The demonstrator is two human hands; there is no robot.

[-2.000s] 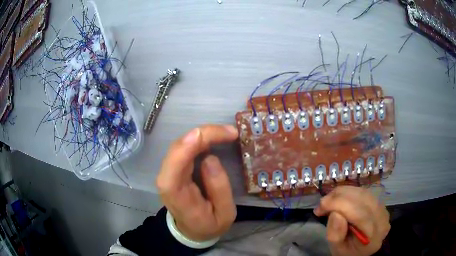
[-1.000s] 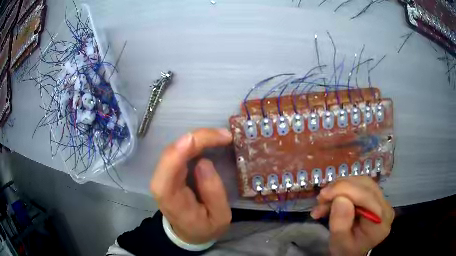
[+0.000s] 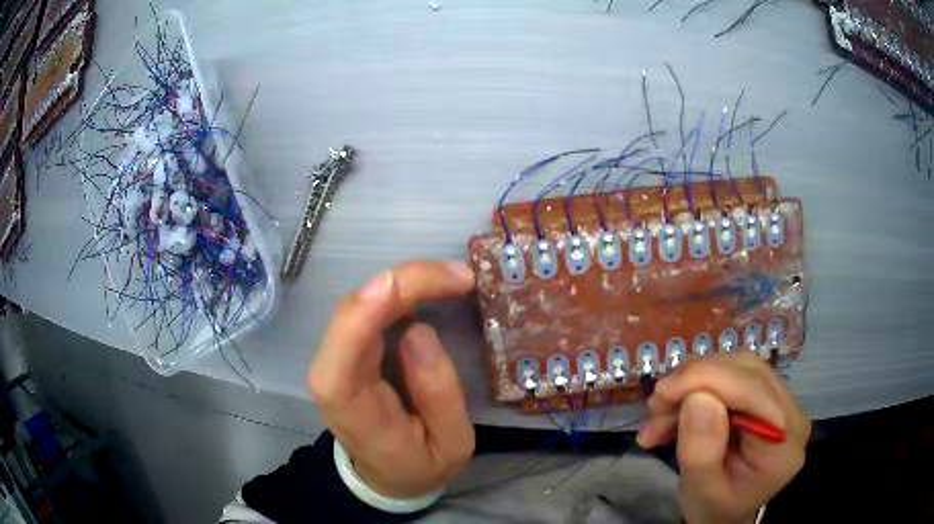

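A reddish-brown holding board (image 3: 625,297) lies in front of me on top of a second brown plate. Silver-grey oval components (image 3: 577,253) sit in two rows along its long edges. Blue and dark lead wires (image 3: 553,169) stick out past both edges. My left hand (image 3: 394,379) holds nothing; its fingers are curved apart and the index fingertip is at the board's left edge. My right hand (image 3: 727,425) is at the near edge, over the lower row, and holds a tool with a red handle (image 3: 758,426). The tool's tip is mostly hidden by the fingers.
A clear tub (image 3: 268,297) with wired white components stands at the left. A narrow metal piece (image 3: 315,210) lies between tub and board. More brown boards lie at the far left (image 3: 56,72) and top right (image 3: 891,46). Loose dark wires lie near the top right.
The board has shifted slightly left, with my left hand beside it. The red handle has swung from pointing down and right to lying flatter. The tub and metal piece appear slightly further left.
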